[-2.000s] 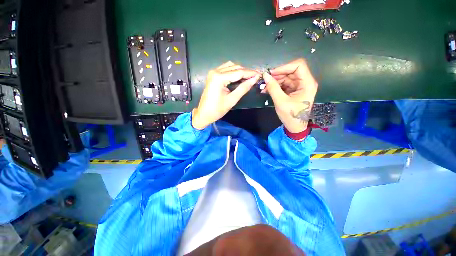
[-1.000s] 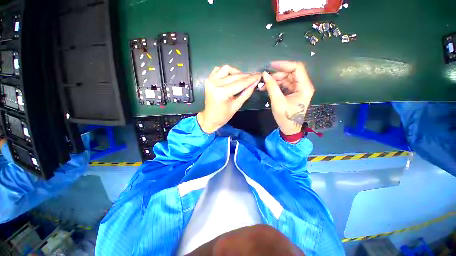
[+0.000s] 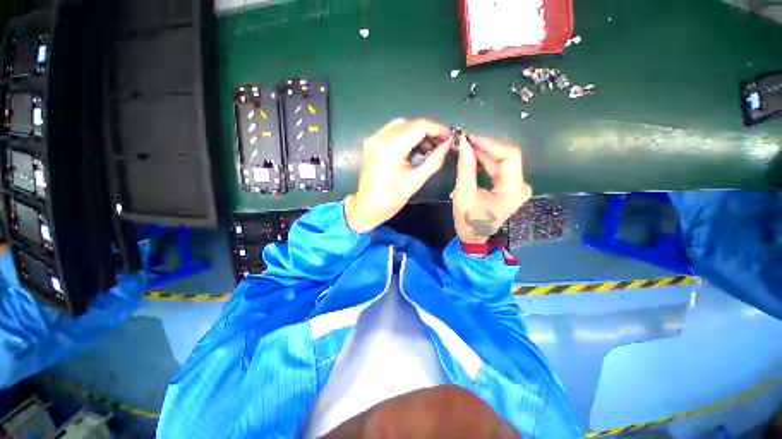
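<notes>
My left hand (image 3: 396,170) and my right hand (image 3: 490,182) meet over the green bench (image 3: 386,77) near its front edge. Their fingertips pinch a small dark, silvery component (image 3: 457,137) between them. Its details are too small to tell. Two black phone housings lie side by side to the left, the left one (image 3: 259,141) and the right one (image 3: 306,137), each with pale and yellow-orange spots and a white square near the close end. A glinting pile of small components (image 3: 546,80) lies near the red bin (image 3: 564,39), which holds white material.
Black carrier trays stand at the left, one with bare pockets (image 3: 163,129) and others holding housings (image 3: 26,171). A single dark part (image 3: 472,91) and white bits (image 3: 364,33) lie on the bench. Another housing (image 3: 763,97) lies far right. A speckled supply (image 3: 536,219) sits below the bench edge.
The bench view has shifted downward, showing more of the red bin. My right hand has turned to a more upright pose. Both hands still pinch at the small component.
</notes>
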